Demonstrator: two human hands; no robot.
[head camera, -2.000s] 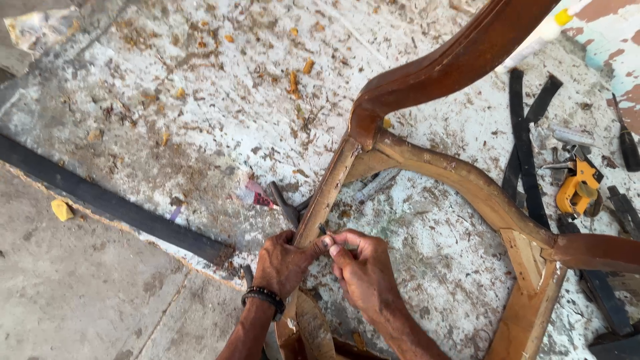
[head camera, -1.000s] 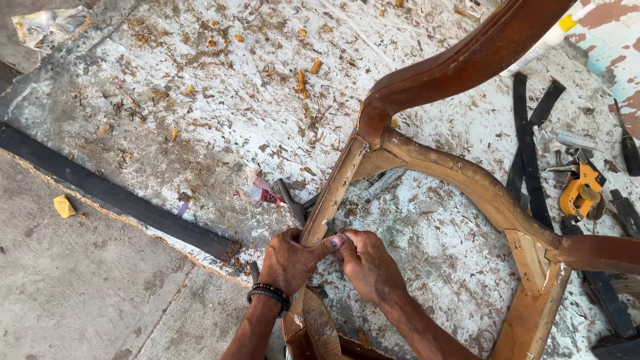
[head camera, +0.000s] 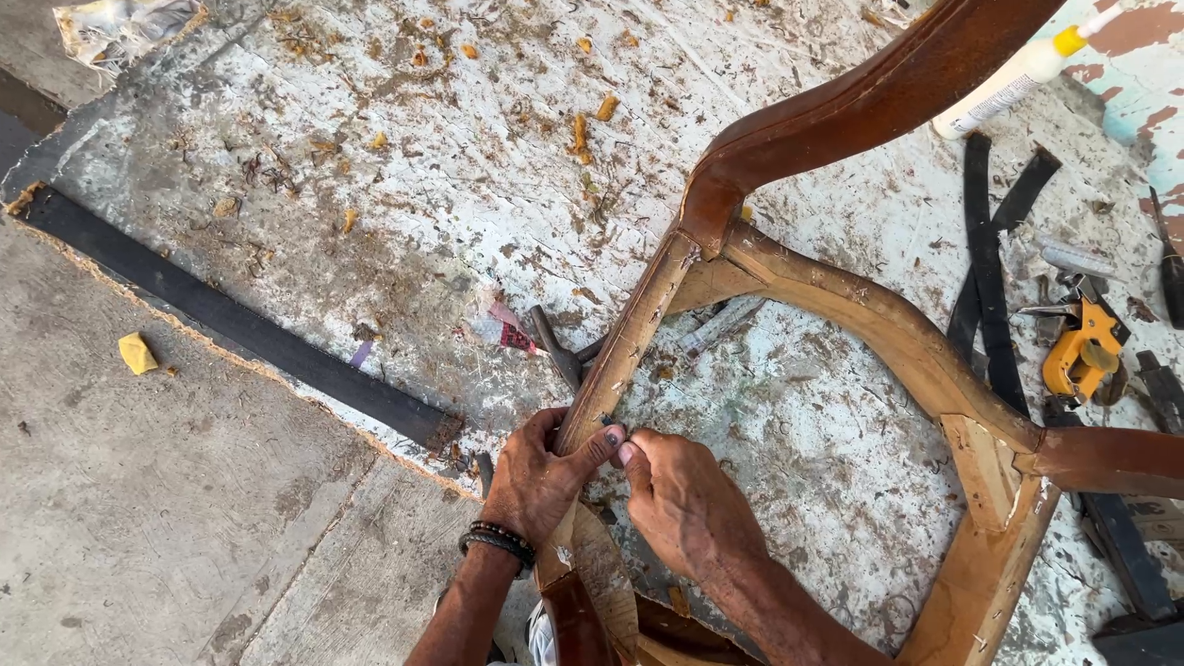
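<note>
A wooden chair frame (head camera: 860, 296) with brown polished legs lies on the worktable, its bare rails dotted with staples or staple remnants. My left hand (head camera: 541, 472), with dark bracelets at the wrist, is wrapped around the left rail (head camera: 629, 347), its thumb on the rail's inner edge. Against that thumb, my right hand (head camera: 689, 499) has its fingers curled around something small and dark, mostly hidden; I cannot tell what it is. A dark hammer-like tool (head camera: 558, 350) lies partly beneath the rail, just beyond my left hand.
A long black strip (head camera: 240, 314) lies along the worktable's left edge. To the right are crossed black straps (head camera: 988, 268), a yellow staple gun or similar tool (head camera: 1082, 350), a white bottle (head camera: 1004, 92) with a yellow cap and a dark-handled tool (head camera: 1173, 277). Debris litters the white, worn tabletop (head camera: 462, 166).
Both hands stay at the left rail, a little lower along it than two seconds ago. The chair frame keeps its place.
</note>
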